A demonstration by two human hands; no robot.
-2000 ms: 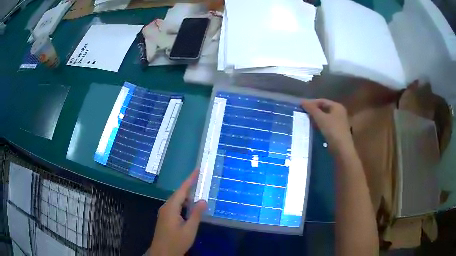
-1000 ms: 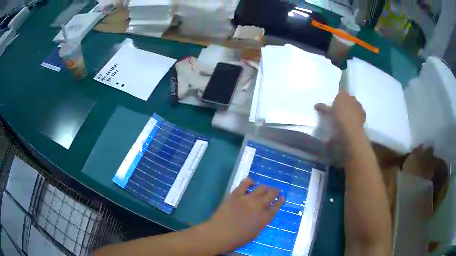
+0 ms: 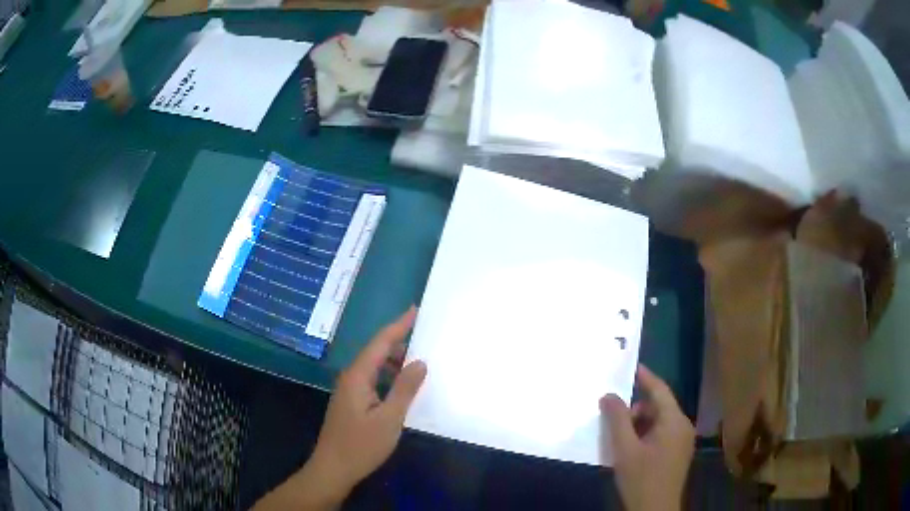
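A white cover sheet (image 3: 529, 319) with small dark holes near its right edge lies flat in front of me and hides the blue cell panel under it. My left hand (image 3: 374, 404) holds its lower left edge, thumb on top. My right hand (image 3: 649, 429) holds its lower right edge, thumb on top. A solar cell sheet (image 3: 294, 255), blue with white side strips, lies on the table to the left. The stack of white cover sheets (image 3: 569, 85) stands behind.
Thick white film piles (image 3: 733, 105) and an open brown carton (image 3: 753, 329) are at the right. A phone (image 3: 407, 80) lies on cloth behind. A marked white sheet (image 3: 231, 78), a cup (image 3: 108, 82) and a clear sheet (image 3: 100, 205) are at the left. A wire basket (image 3: 120, 409) is at lower left.
The white sheet now covers the blue cell panel. My right hand has come back from the sheet stack to the lower right edge; my left hand has moved off the cells to the left edge.
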